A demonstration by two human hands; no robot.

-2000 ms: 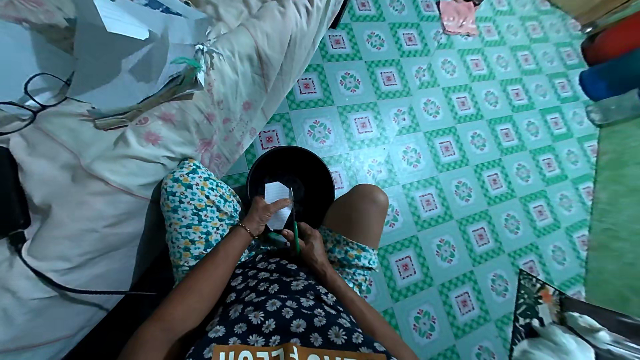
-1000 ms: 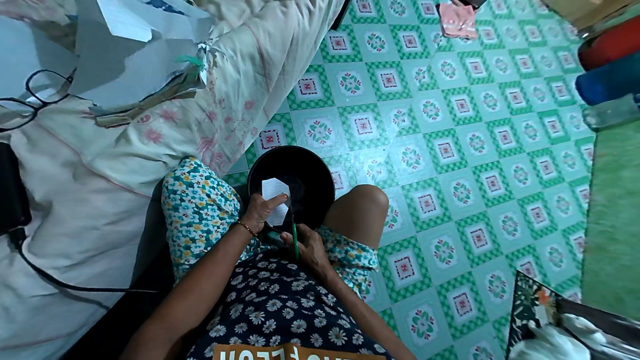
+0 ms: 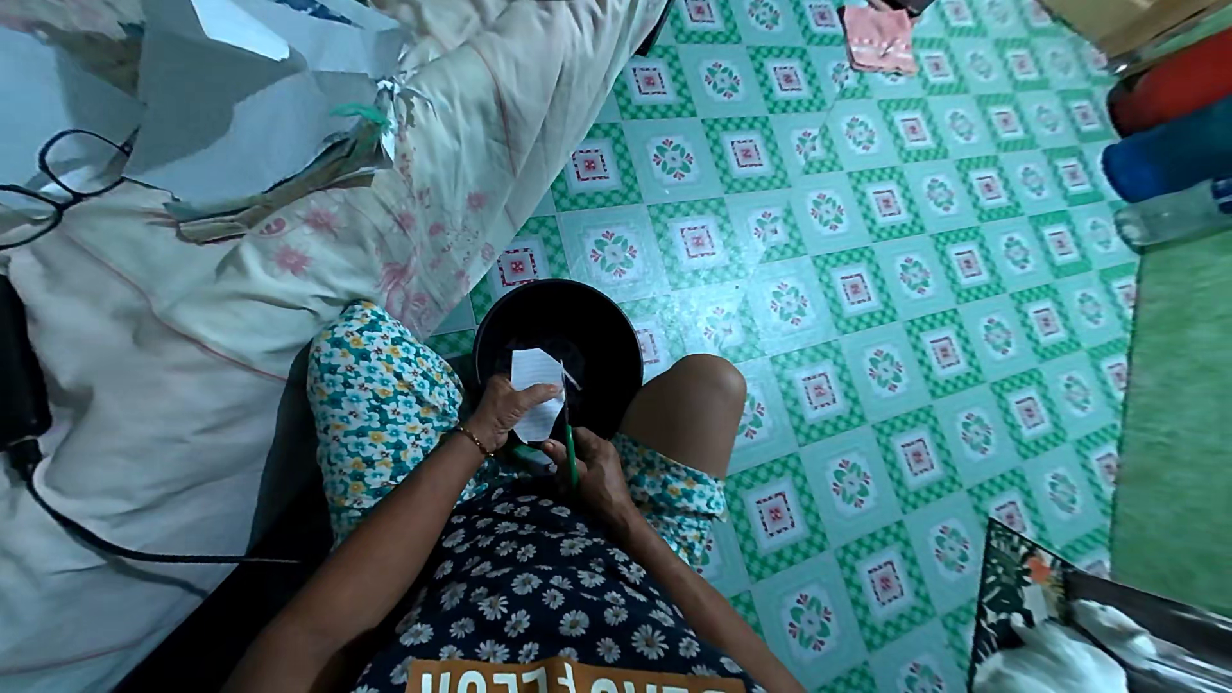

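My left hand grips a small piece of lined white paper, thumb on top, above a round black bucket between my knees. In my right hand is a pair of green-handled scissors, its blades pointing away from me along the right edge of the paper. A thin white strip shows beside the blades. Inside the bucket it is dark, and its contents are hard to make out.
On the bed at left lie large pieces of white paper, black cable loops and a black device. A pink cloth rests on the tiled-pattern floor. Bottles are at upper right, a box with white items at lower right.
The paper and scissors have shifted slightly over the bucket, and a thin white strip now shows by the blades. Both hands keep their hold.
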